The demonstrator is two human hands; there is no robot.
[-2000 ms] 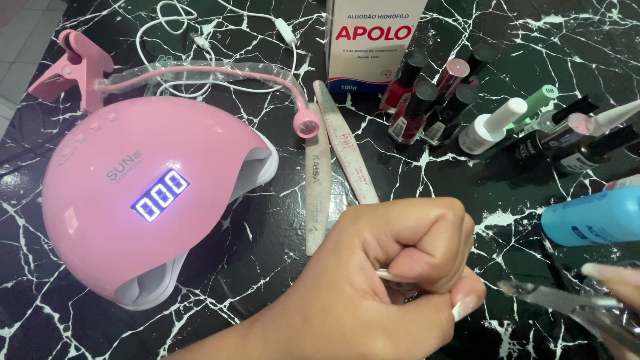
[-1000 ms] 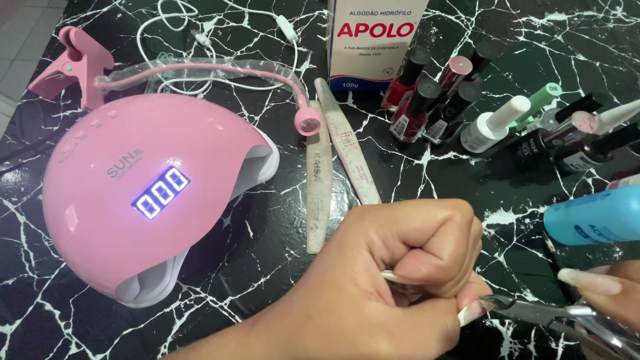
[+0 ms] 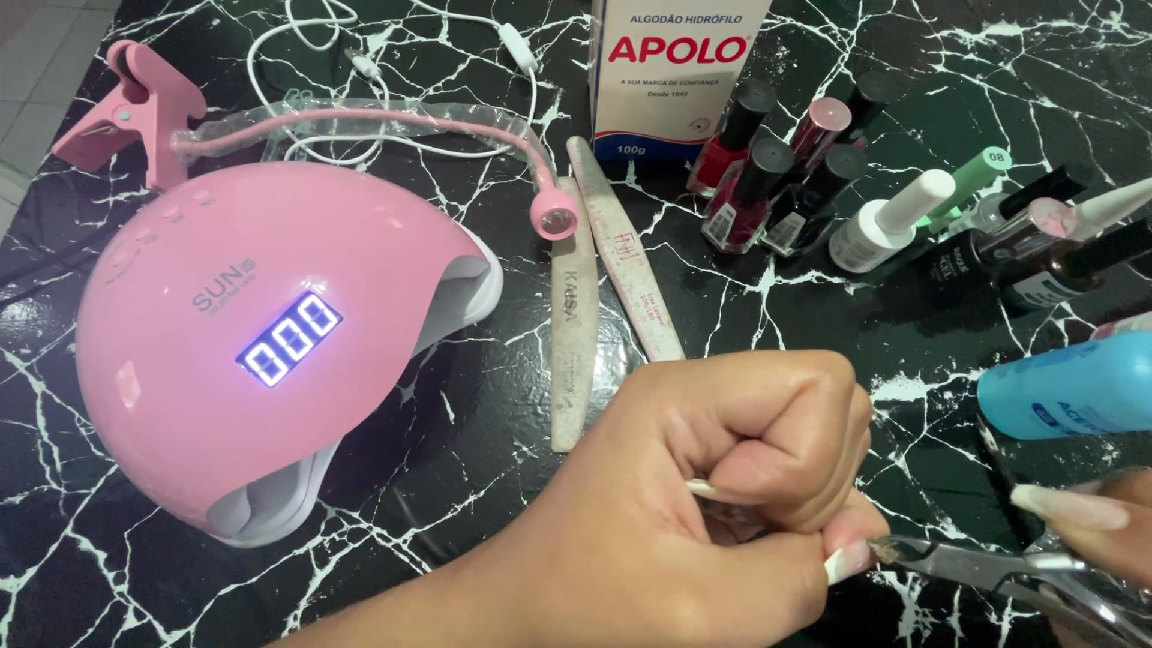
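My left hand [image 3: 720, 504] is curled into a loose fist at the lower centre, its thumb against a finger whose pale nail [image 3: 848, 562] sticks out to the right. At the lower right edge my right hand [image 3: 1093, 522], only partly in view, holds metal cuticle nippers [image 3: 1008, 567]. Their tips touch or nearly touch the skin beside that nail, with a small bit of pale matter at the jaws. Most of the right fingers and the handles are blurred or cut off.
A pink nail lamp [image 3: 270, 342] with a lit display stands left, a pink clip light [image 3: 360, 117] behind it. Two nail files [image 3: 574, 360] lie mid-table. Behind are a cotton box [image 3: 670, 81] and several nail polish bottles [image 3: 751, 193]. A blue acetone bottle [image 3: 1071, 387] lies at the right.
Two seconds ago the nippers were right of the fingertip, apart from it. They moved left to the nail's edge by one second ago and remain there. My left hand has barely moved.
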